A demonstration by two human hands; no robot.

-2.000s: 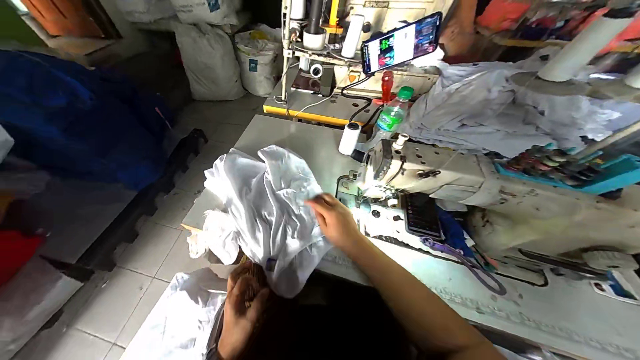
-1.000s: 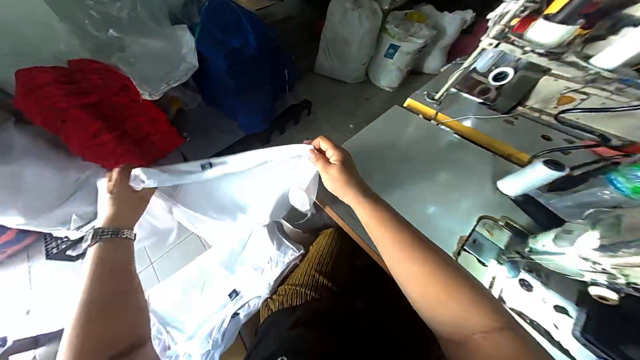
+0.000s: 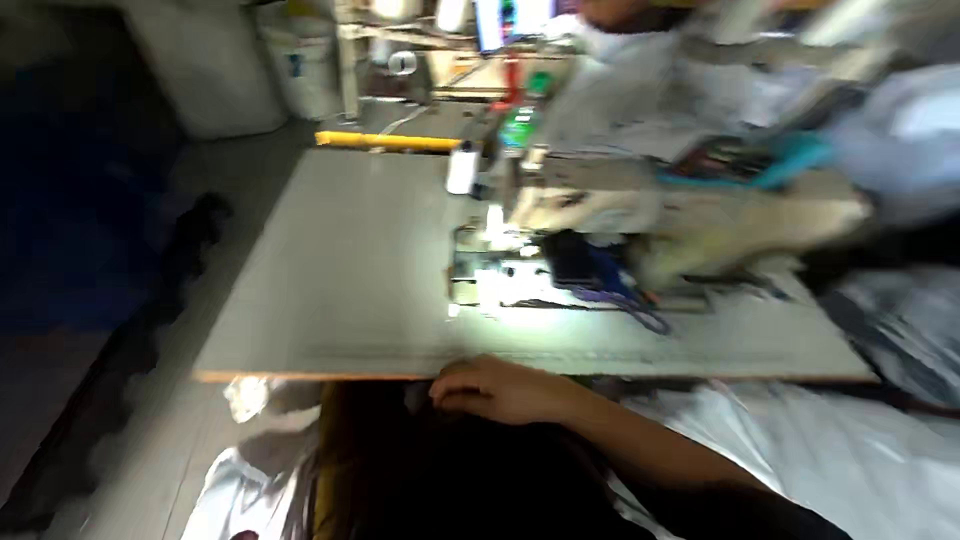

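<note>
My right hand (image 3: 487, 390) rests at the front edge of the grey sewing table (image 3: 337, 277), its fingers loosely curled; blur hides whether it holds anything. Behind and to its right stands an industrial sewing machine (image 3: 615, 199) with its lamp lit over the needle plate. White cloth (image 3: 247, 495) lies low at the left, below the table edge. A small reddish spot shows at the bottom of that cloth, too unclear to name. My left hand cannot be made out.
A white thread cone (image 3: 462, 169) and a green-capped bottle (image 3: 519, 126) stand behind the needle area. Dark and blue items with a purple loop (image 3: 622, 300) lie beside the machine. White fabric (image 3: 787, 450) spreads at the lower right. A white sack (image 3: 202, 75) stands at back left.
The view has swung back to the machine. The white garment that both hands held stretched one second ago is out of my right hand's raised grasp; that hand is now at the table's front edge.
</note>
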